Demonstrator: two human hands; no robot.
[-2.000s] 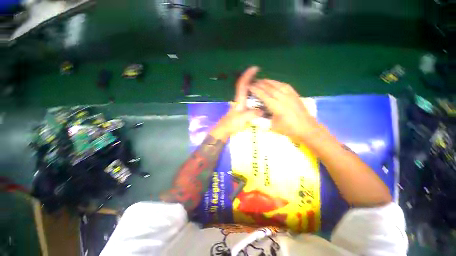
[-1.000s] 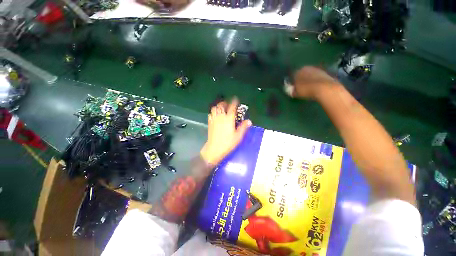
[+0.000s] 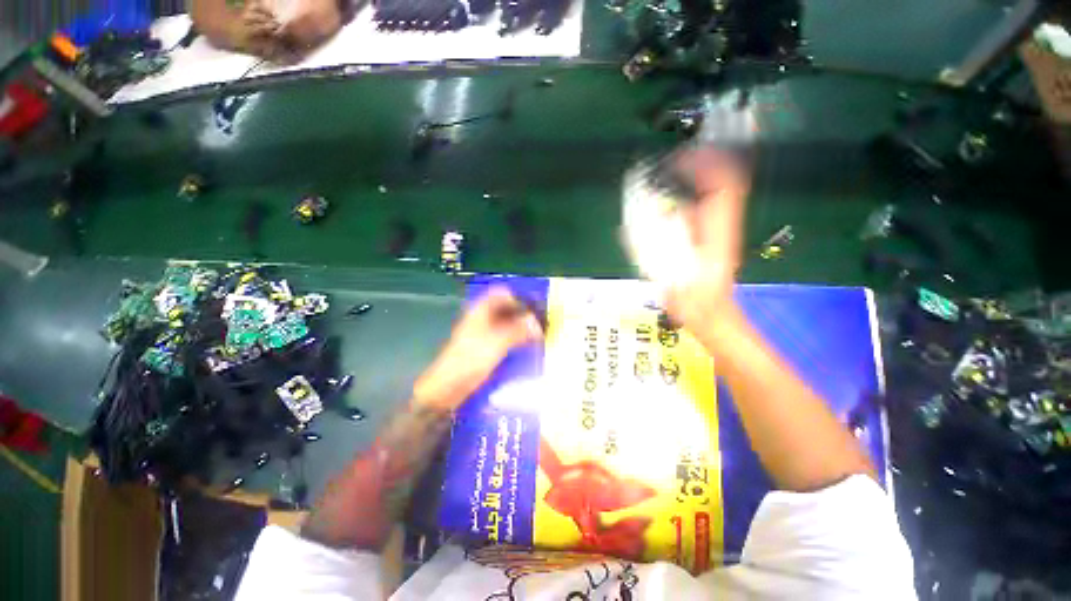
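Observation:
My left hand (image 3: 472, 343) is over the poster's left edge, with a small dark piece (image 3: 518, 315) at its bent fingers, too blurred to name. My right hand (image 3: 702, 223) is raised over the poster's far edge and strongly blurred, with a bright white smear beside it; whether it holds anything cannot be told. A small circuit board (image 3: 452, 250) lies on the green surface just beyond the poster. The blue and yellow poster (image 3: 799, 340) lies in front of me.
A pile of circuit boards with black cables (image 3: 253, 317) is at left, another (image 3: 998, 376) at right. A carton (image 3: 106, 528) is at lower left. Scattered units (image 3: 309, 209) lie beyond. A white-topped bench (image 3: 399, 45) is opposite.
My left hand has pulled back from the board onto the poster. My right hand has come in towards me. The dark housing seen on the poster no longer shows there. The view has turned.

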